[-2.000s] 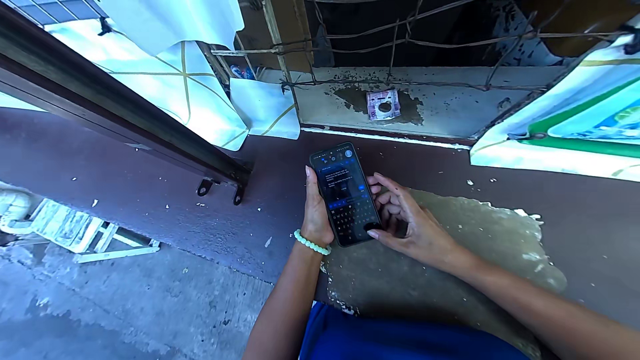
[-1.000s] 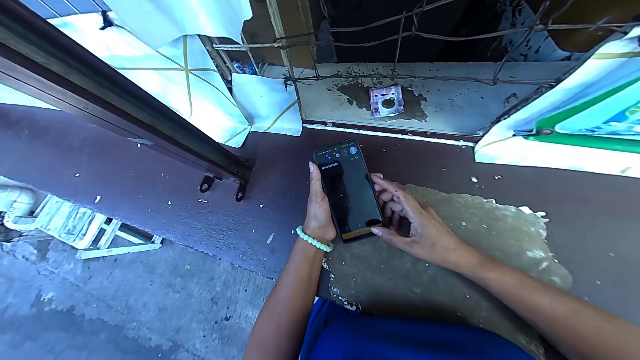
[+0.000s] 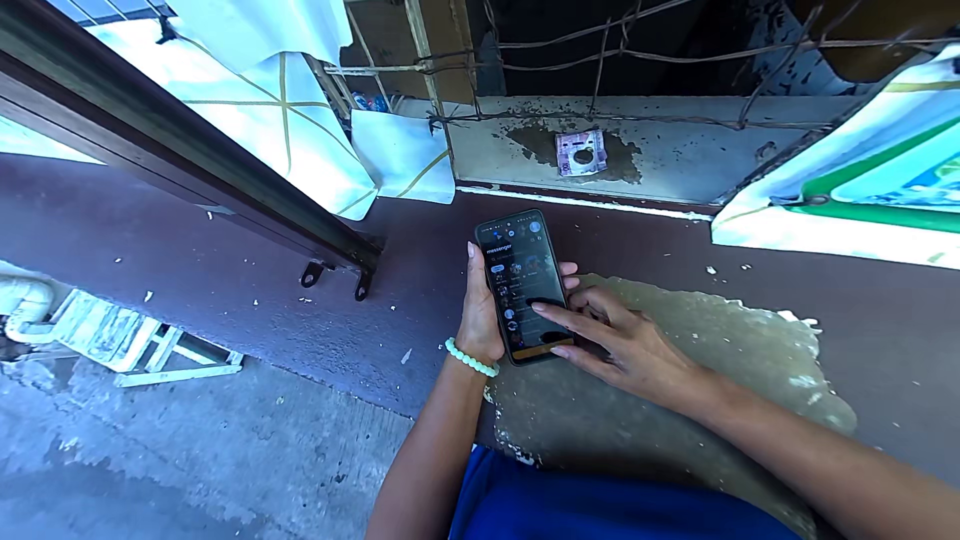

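A dark smartphone (image 3: pixel 525 289) with a lit list on its screen stands upright in view at the centre. My left hand (image 3: pixel 481 307) holds it along its left edge, with fingertips showing past the right edge; a pale green bead bracelet (image 3: pixel 471 358) circles that wrist. Over the lower right of the screen lies my right hand (image 3: pixel 619 341), its index finger extended onto the glass and its thumb at the bottom corner. Whether the right hand also bears any of the phone's weight cannot be told. Beyond the phone, folded banknotes (image 3: pixel 570 166) with a dark round coin on top rest on a ledge.
Twisted wires (image 3: pixel 637 52) cross an opening above the ledge (image 3: pixel 682 169). A dark metal post (image 3: pixel 247 180) slants down at the left, near white sheets (image 3: pixel 262 112). A green and white banner (image 3: pixel 870 187) hangs at the right. A white slatted wooden object (image 3: pixel 112 330) lies lower left.
The phone's screen has gone from a keyboard view, through a mostly dark view, to a list. My right index finger has moved onto the screen from the phone's right edge.
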